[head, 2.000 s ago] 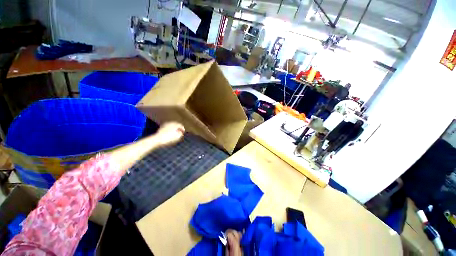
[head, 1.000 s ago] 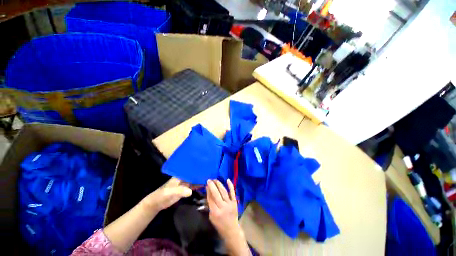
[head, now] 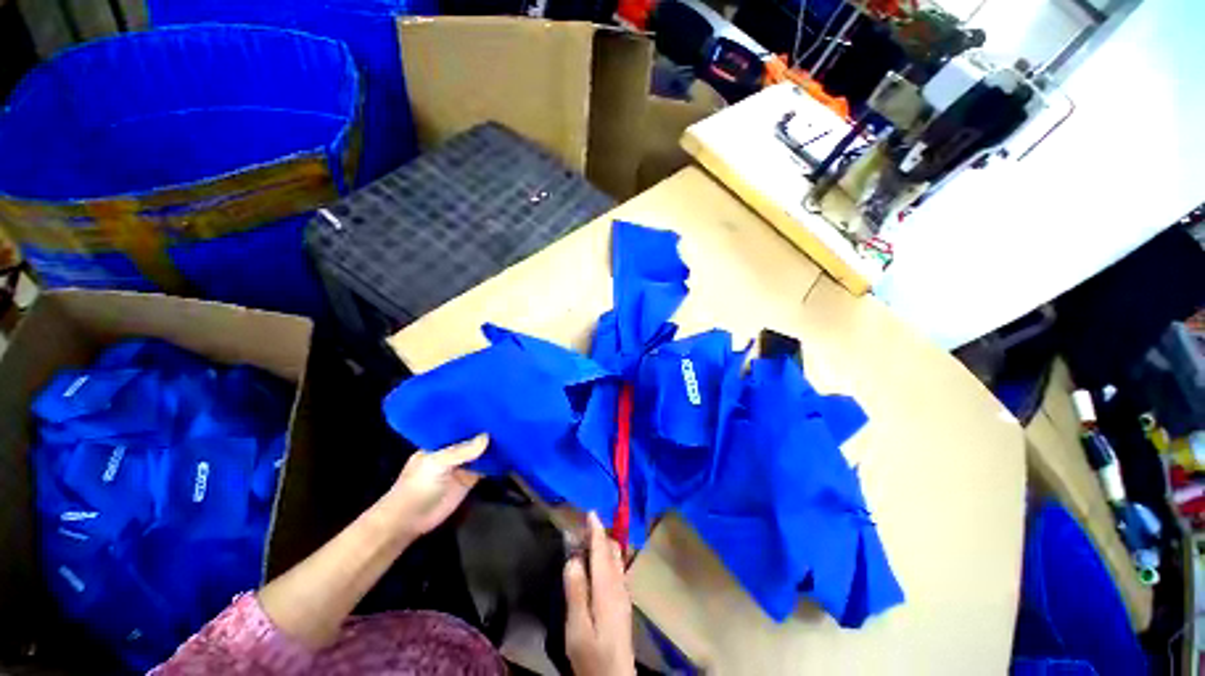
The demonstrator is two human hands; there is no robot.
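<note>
Blue fabric panels lie in a loose heap (head: 780, 489) on the tan table, one with white lettering up. My left hand (head: 443, 486) pinches the lower edge of a blue panel (head: 496, 396) at the heap's left side. My right hand (head: 601, 601) is at the table's front edge, fingers pointing up. A small metallic part, seemingly thread snips (head: 576, 539), shows at its fingers, mostly hidden. A red strip (head: 622, 456) runs over the heap down to this hand.
An open carton of blue panels (head: 297, 436) stands at left, woven blue bins (head: 251, 218) behind it. A dark crate (head: 463, 218) adjoins the table (head: 925, 436). A dark object (head: 781, 346) lies behind the heap. A sewing machine (head: 971, 112) stands beyond.
My left hand left the large carton, now standing behind the crate, and took hold of a panel. That panel has shifted left and down since one second ago; my right hand has moved slightly down.
</note>
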